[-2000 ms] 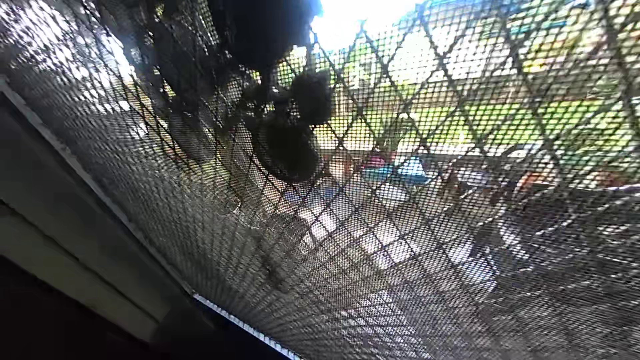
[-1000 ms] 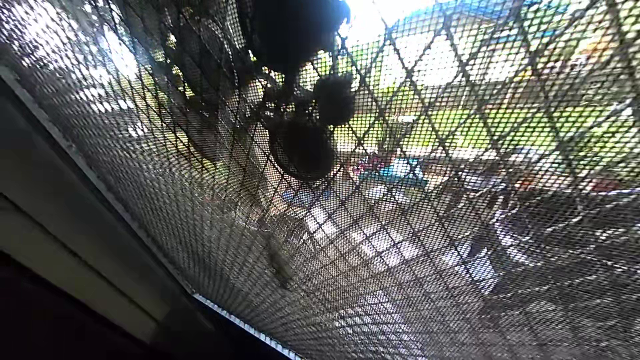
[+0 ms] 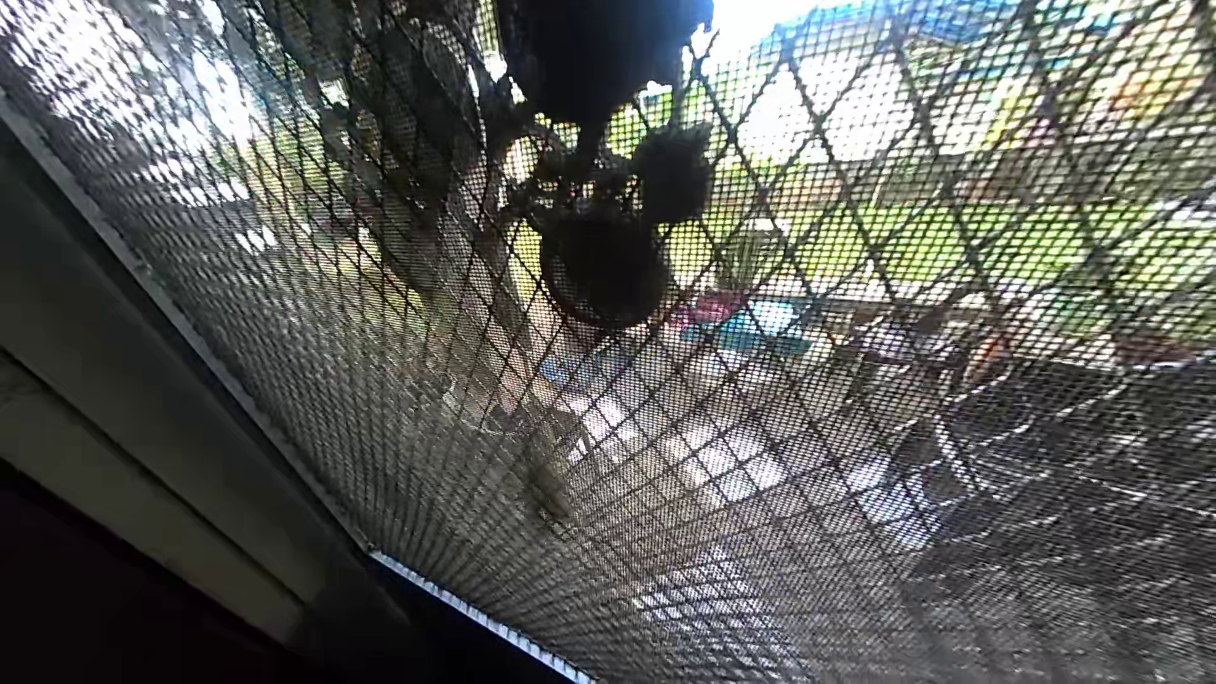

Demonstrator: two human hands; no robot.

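Neither my left hand nor my right hand shows in the head view. A fine mesh window screen (image 3: 456, 446) fills most of it, close to the camera, with a diamond-shaped wire lattice against it. Dark rounded shapes (image 3: 608, 266), seen against the light, hang in the upper middle; I cannot tell what they are. A pale window frame (image 3: 171, 399) runs slantwise down the left side and meets the lower edge of the screen.
Beyond the mesh lie a strip of green grass (image 3: 855, 242), blue and pink items (image 3: 750, 323) on the ground, and a sunlit patch of ground (image 3: 731, 461). Dark foliage (image 3: 408, 123) stands at the upper left.
The dark rounded shapes and the yard behind the mesh have shifted to the right in the view since two seconds ago. The window frame keeps nearly the same place.
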